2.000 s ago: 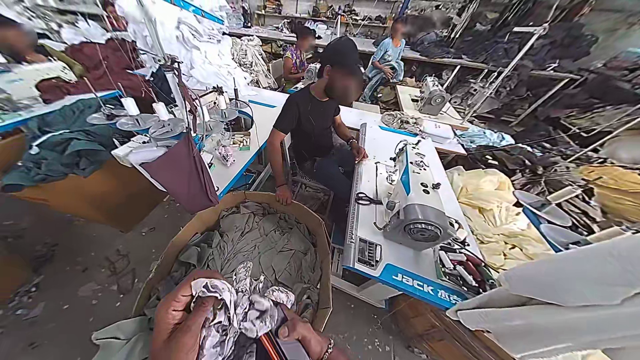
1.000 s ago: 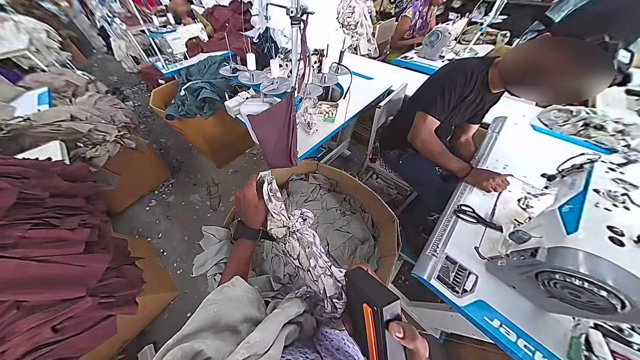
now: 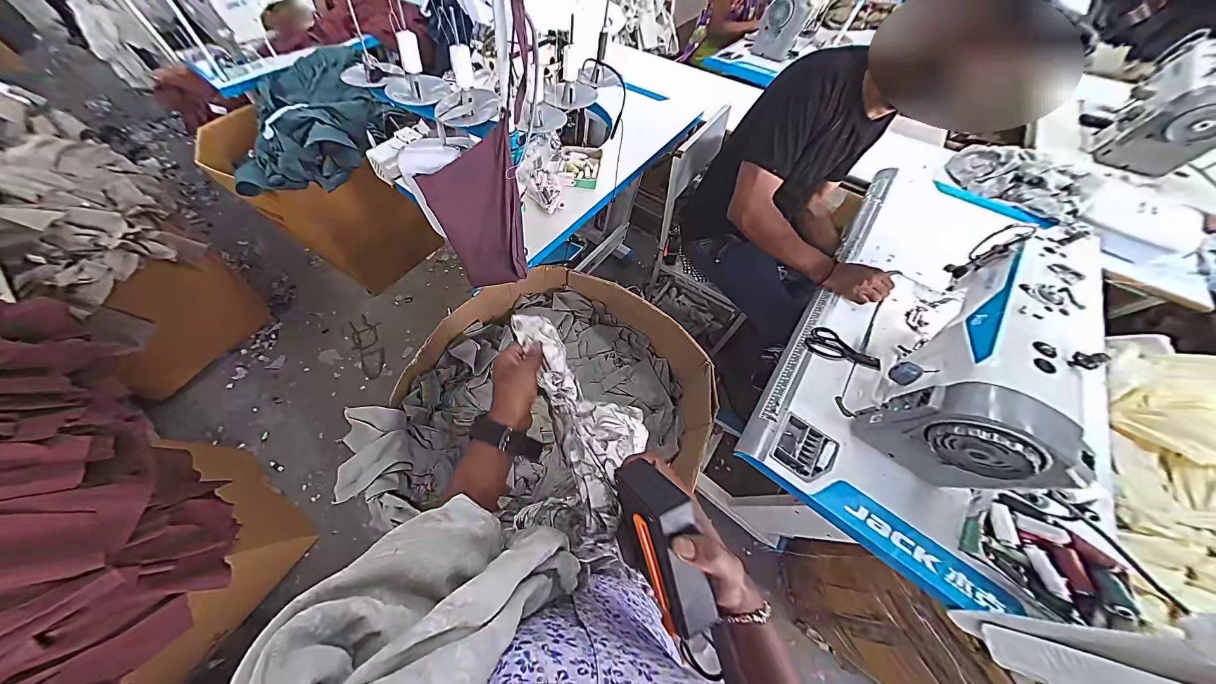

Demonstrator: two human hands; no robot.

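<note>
Above a round cardboard bin [image 3: 701, 380] of grey-green cloth pieces [image 3: 617, 347], my left hand [image 3: 516, 380] grips the upper end of a patterned white and grey cloth [image 3: 570, 418]. A dark watch is on that wrist. My right hand [image 3: 708, 551] holds a black device with an orange stripe [image 3: 655, 541], close against the lower part of the patterned cloth; the kind of device cannot be told. Plain grey cloth [image 3: 408, 589] lies over my left forearm and lap.
At right, a person [image 3: 788, 161] sits at a Jack sewing machine [image 3: 988, 408], with black scissors [image 3: 841, 349] on its table. Thread cones [image 3: 461, 66] stand on another table behind the bin. Cardboard boxes [image 3: 370, 218] and maroon cloth [image 3: 95, 494] occupy the left.
The view has swung left and down since the first frame. The patterned cloth, bunched between both hands then, now hangs stretched from my left hand.
</note>
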